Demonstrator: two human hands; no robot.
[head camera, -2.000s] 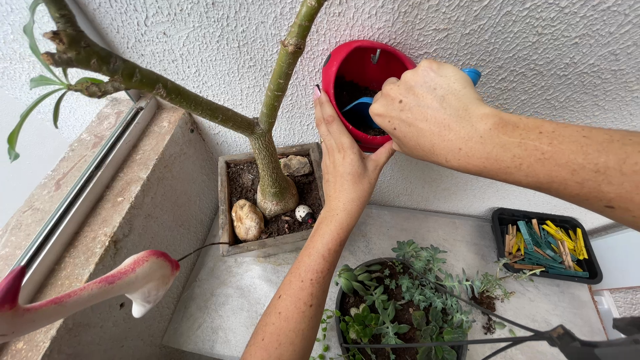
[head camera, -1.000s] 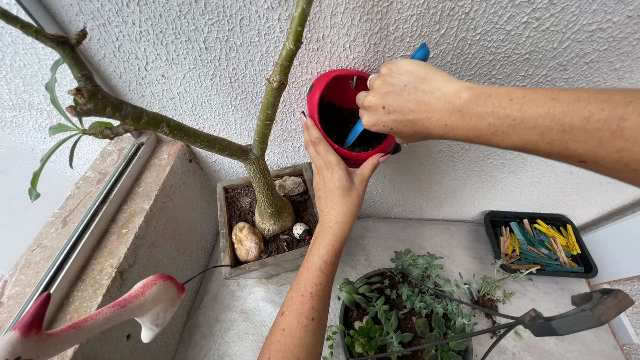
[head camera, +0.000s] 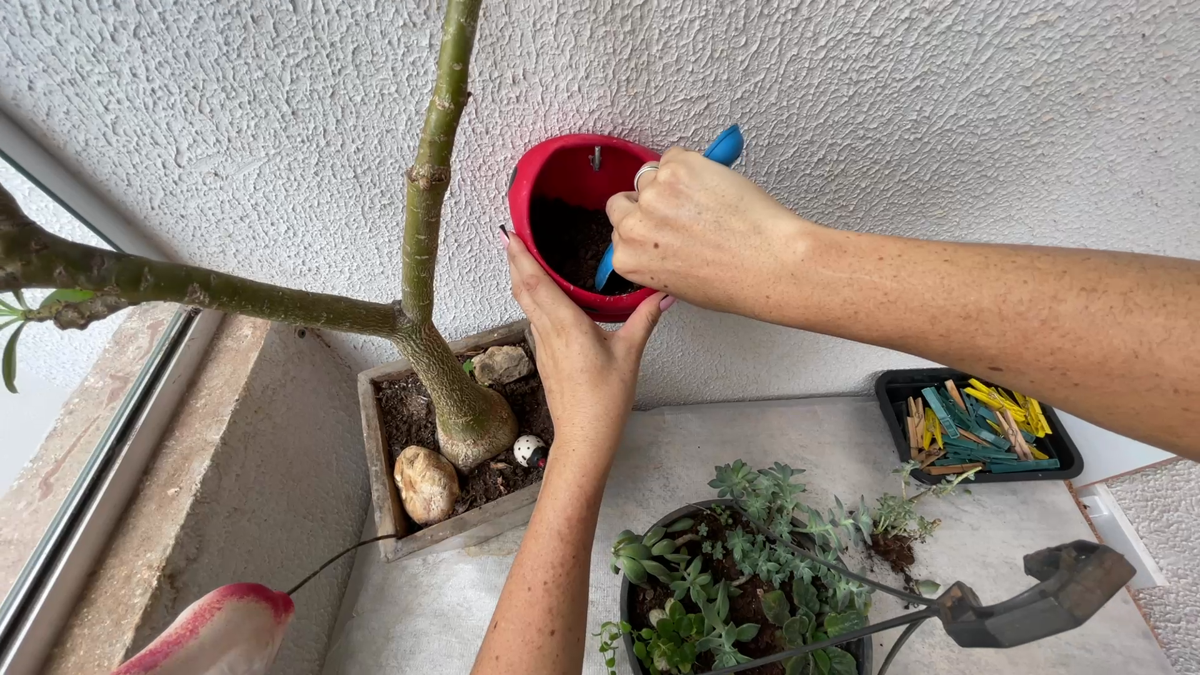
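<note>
A red pot (head camera: 553, 169) with dark soil (head camera: 574, 234) inside hangs against the textured white wall. My left hand (head camera: 586, 356) grips its near side from below, thumb and fingers spread around the rim. My right hand (head camera: 703, 225) is closed around a blue hand tool (head camera: 725, 145), whose handle end sticks out above the fist. Its lower end touches the soil inside the pot; the middle of the tool is hidden by my fingers.
A square planter (head camera: 450, 539) with a thick-stemmed plant (head camera: 429, 187) and stones stands left. Below is a round pot of succulents (head camera: 741, 553) with a dark hanger (head camera: 1031, 605). A black tray (head camera: 1073, 459) of clothespins and an uprooted sprig (head camera: 900, 525) lie right. A pink-white ornament (head camera: 220, 633) is lower left.
Two seconds ago the blue tool's lower end lay farther left in the pot, and its handle now stands higher above my right fist. My left hand has stayed on the pot.
</note>
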